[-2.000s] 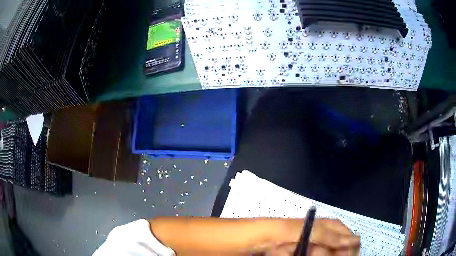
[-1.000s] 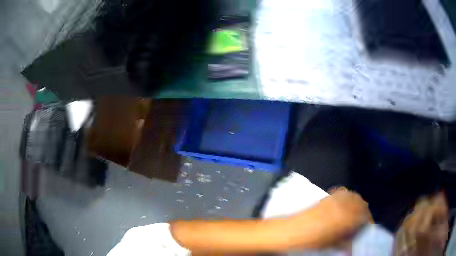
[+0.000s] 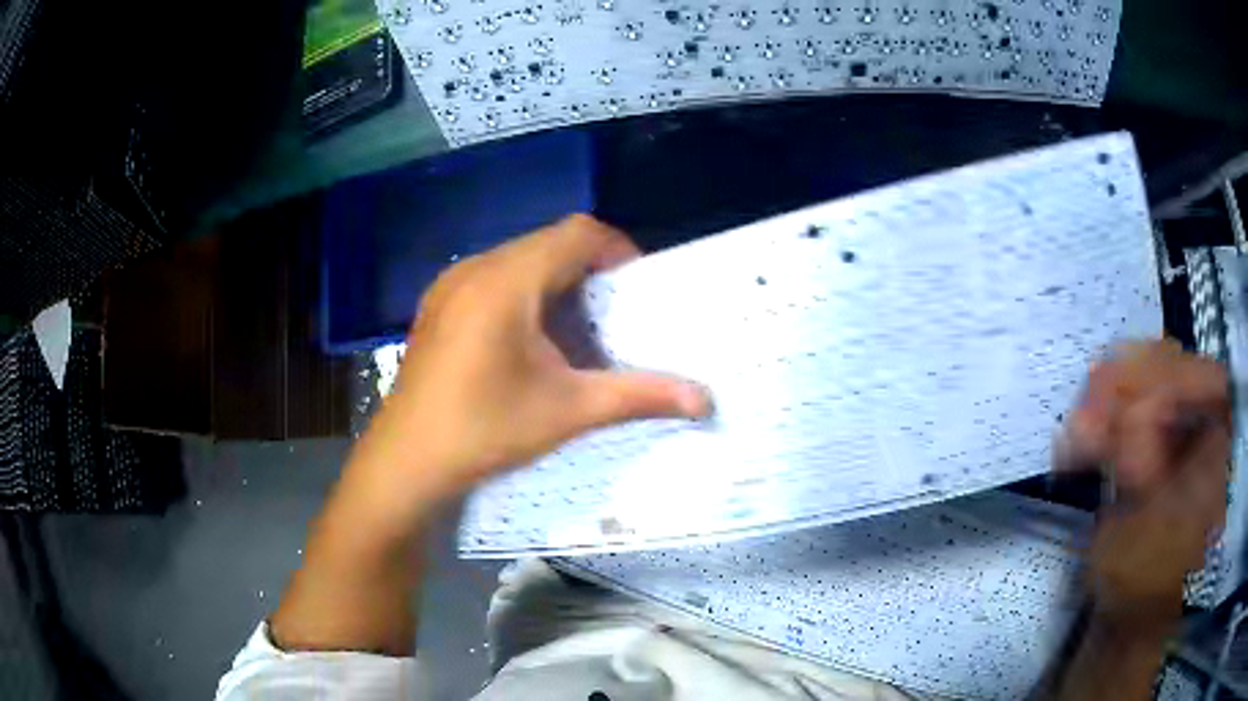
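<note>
A long white panel [image 3: 849, 342] with small dark holes and marks is held up above the lap, tilted, its right end higher. My left hand [image 3: 513, 356] grips its left end, thumb on the face, fingers behind the upper edge. My right hand [image 3: 1143, 425] is blurred at the panel's right end; its fingers look curled, and I cannot tell whether it grips the panel or a tool. More white panels [image 3: 876, 589] lie on the lap below, partly covered by the held one.
White hole-patterned panels [image 3: 767, 48] lie on the green bench [image 3: 267, 164] beside a smartphone [image 3: 349, 69]. A blue bin [image 3: 329, 281], a brown box [image 3: 158, 342] and dark stacks [image 3: 69, 438] are at left. Metal rack parts [image 3: 1211, 315] stand at right.
The view has shifted. A white panel is now raised in front of me, with my left hand on its left end. My left forearm no longer reaches across the lap.
</note>
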